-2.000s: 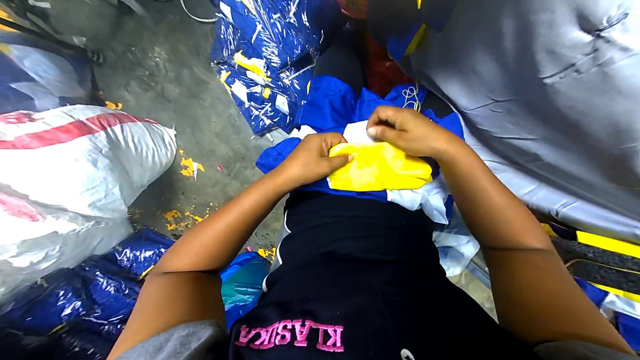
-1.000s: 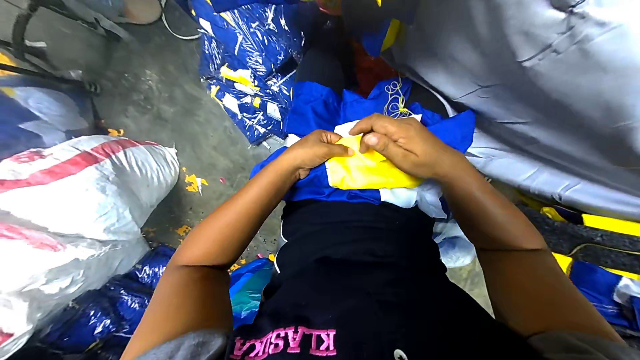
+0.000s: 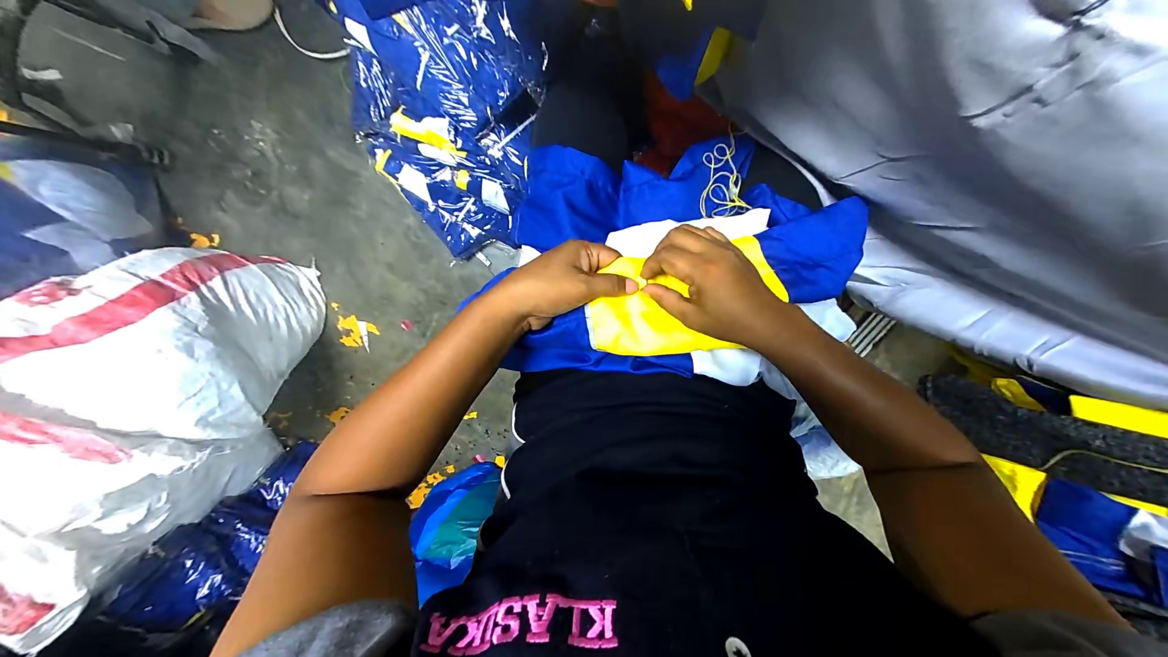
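Blue, white and yellow fabric [image 3: 657, 324] lies bunched across the person's lap. My left hand [image 3: 570, 283] pinches the yellow part between thumb and fingers from the left. From the right, my right hand [image 3: 712, 283] grips the same yellow part, its fingertips almost meeting the left thumb. A small pale spot shows between the fingertips, too small to identify. Loose pale yellow thread [image 3: 723, 178] lies coiled on the blue cloth beyond the hands. The black garment [image 3: 657, 474] on the lap bears pink embroidered writing.
White woven sacks with red stripes [image 3: 164, 338] stand at the left. Shiny blue plastic with scraps [image 3: 447, 109] lies ahead on the concrete floor [image 3: 265, 182]. Large grey fabric [image 3: 958, 164] hangs at the right, above blue and yellow cloth [image 3: 1081, 520]. A person's foot shows at top left.
My right hand has come down from the white cloth's edge onto the yellow fabric, close to my left thumb. More of the coiled thread shows than two seconds ago.
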